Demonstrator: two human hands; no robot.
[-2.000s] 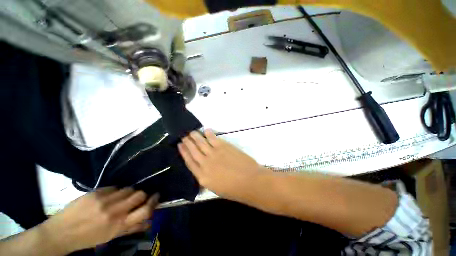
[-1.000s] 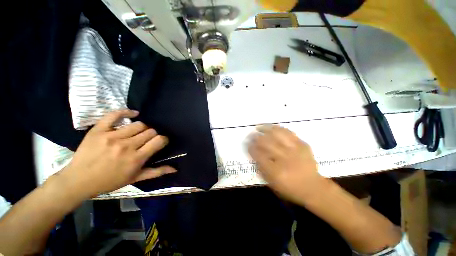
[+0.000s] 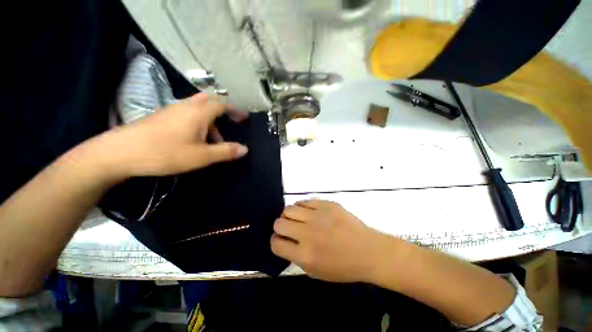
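Note:
The black garment fabric lies flat on the white machine bed, its right edge running up to the presser foot. A thin pale-reddish line crosses the cloth near the table's front edge. White striped lining shows at the upper left, partly behind my left hand. My left hand rests on the fabric just left of the presser foot, thumb and fingers apart. My right hand has curled fingers at the fabric's right edge; its fingertips are hidden, perhaps pinching the cloth. The cream knob sits beside the presser foot.
The off-white machine head spans the top. A yellow-orange strip with a dark band hangs at upper right. Snips, a brown square, a screwdriver and scissors lie to the right. A printed scale runs along the front edge.
My left hand has moved up and right beside the presser foot. My right hand has moved from the bare table to the fabric's right edge. The striped lining is now more covered.

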